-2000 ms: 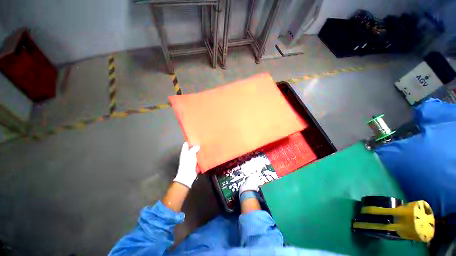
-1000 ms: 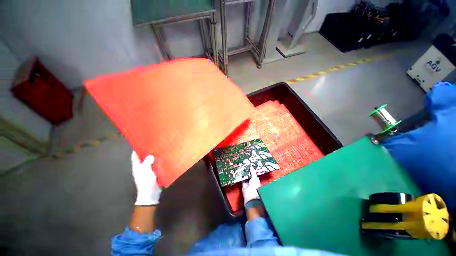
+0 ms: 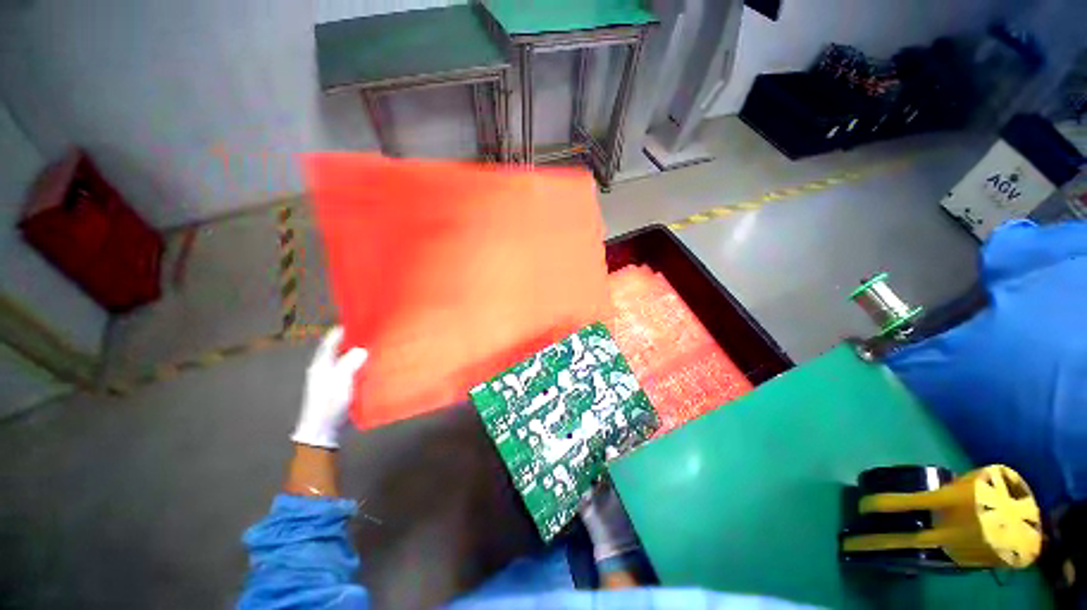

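Note:
My left hand (image 3: 328,391), in a white glove, grips the lower left edge of a large red-orange separator sheet (image 3: 465,280), held up over the near-left part of the black bin (image 3: 715,292). My right hand (image 3: 608,521), gloved, holds a green circuit board (image 3: 565,423) by its near edge. The board is raised and tilted above the bin, with its pale solder marks showing. My right fingers are partly hidden at the board's edge. More red sheets (image 3: 670,346) lie in the bin.
The green bench mat (image 3: 763,477) is at right, bearing a black and yellow device (image 3: 942,518). A solder spool (image 3: 886,303) stands at its far corner. A person's blue sleeve (image 3: 1037,346) is at far right. Green-topped tables (image 3: 411,50), black bins (image 3: 799,113) and a white AGV (image 3: 999,185) stand beyond.
The circuit board has come up out of the bin, closer to me, and turned. The red-orange sheet first swung left off the bin, then its far side moved back right.

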